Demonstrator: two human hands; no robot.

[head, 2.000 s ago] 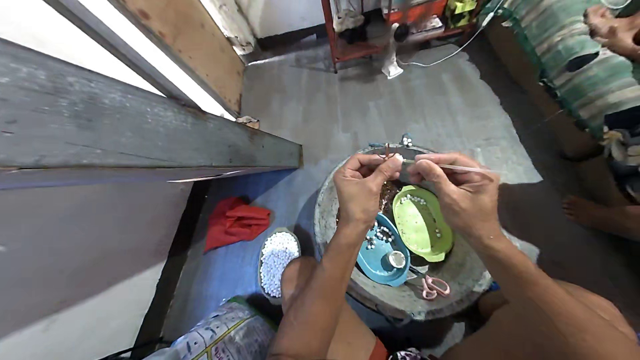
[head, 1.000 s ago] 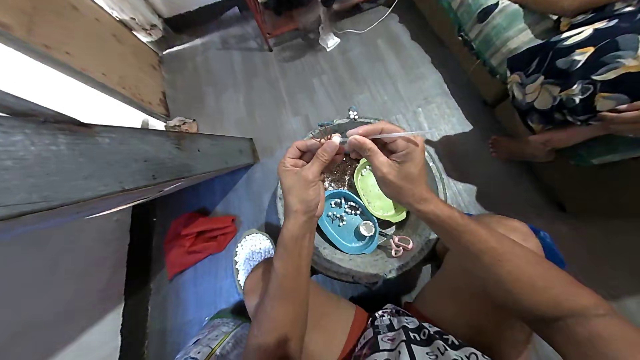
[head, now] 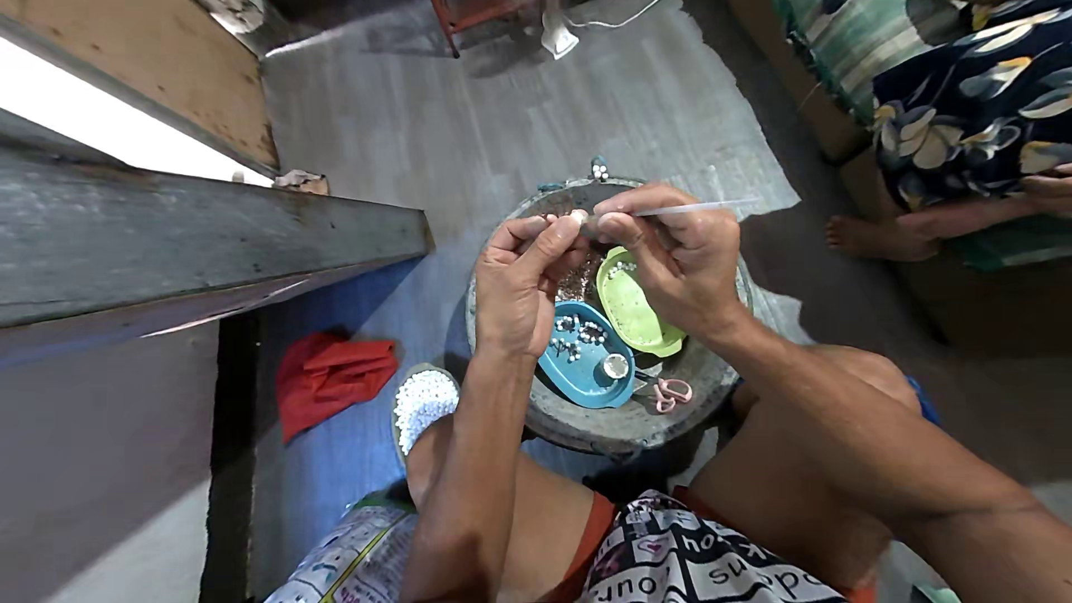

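Over a round grey table (head: 586, 423), my left hand (head: 532, 272) pinches a small whitish piece (head: 579, 217) between thumb and fingers. My right hand (head: 682, 251) meets it from the right, gripping a thin translucent white stick (head: 695, 207) that points right. Below the hands lies a blue oval tray (head: 578, 377) with black-and-white beaded pieces (head: 578, 335) and a small round whitish container (head: 615, 366). A lime-green tray (head: 636, 314) beside it holds some white beads (head: 621, 269). Scissors with pink handles (head: 672, 394) rest at the blue tray's right. The fingers partly hide the pinched piece.
A bowl of white beads (head: 425, 404) stands by my left knee, near a red cloth (head: 331, 377). A grey beam (head: 209, 243) juts in from the left. At the right sits another person (head: 988, 109), with a bare foot on the floor. A white cable (head: 620, 23) lies at the top.
The view has shifted, bringing more of the person at the right into sight. Both hands stay close together over the table, with the stick still in my right hand.
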